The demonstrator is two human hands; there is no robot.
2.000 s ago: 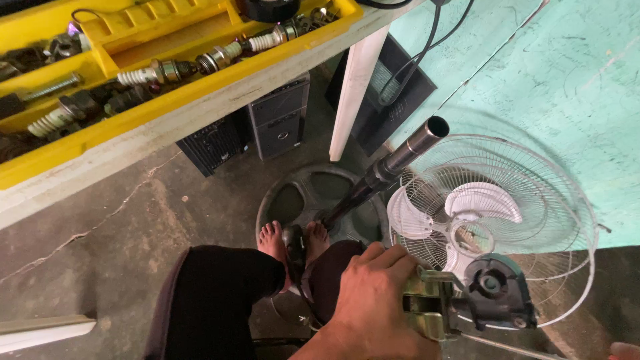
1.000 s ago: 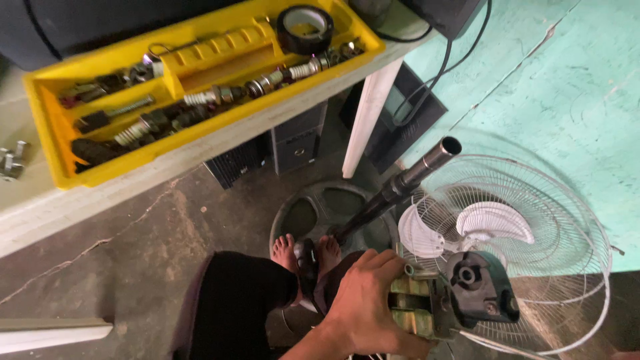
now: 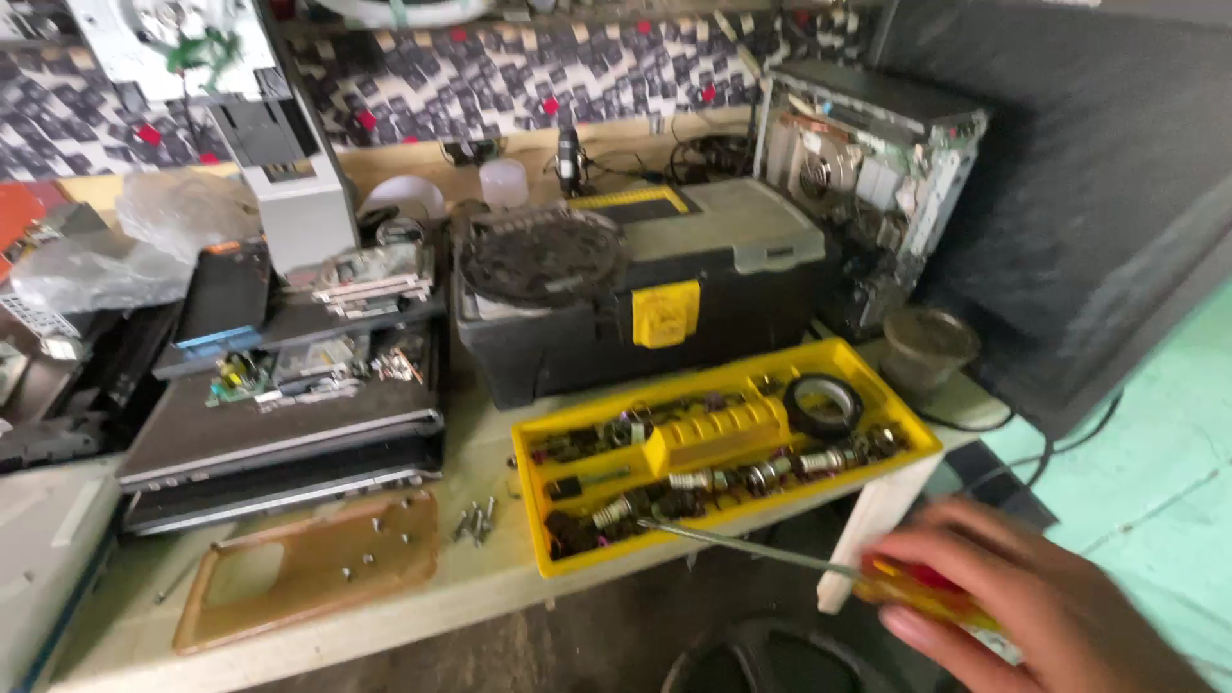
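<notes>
My right hand (image 3: pixel 1020 587), at the lower right, is closed around the red and yellow handle of a screwdriver (image 3: pixel 751 547). The long metal shaft points left, its tip over the front edge of a yellow plastic tray (image 3: pixel 539 515). In the tray lie spark plugs (image 3: pixel 703 479), small metal parts and a roll of black tape (image 3: pixel 823 404). Left of the tray are loose screws (image 3: pixel 474 521) and a tan phone case (image 3: pixel 308 568) with several screws on it. My left hand is out of view.
Behind the tray stands a black toolbox (image 3: pixel 558 356) with a round dark part (image 3: pixel 544 255) on its lid. Stacked laptops (image 3: pixel 279 423) are at the left, an opened computer case (image 3: pixel 866 183) at the back right. A dark panel (image 3: pixel 1068 192) and a small tub (image 3: pixel 929 346) stand at the right.
The view has swung up and left from the fan and floor to the bench. The hand gripping the metal fan part has left view; a hand with a screwdriver is over the tray's front.
</notes>
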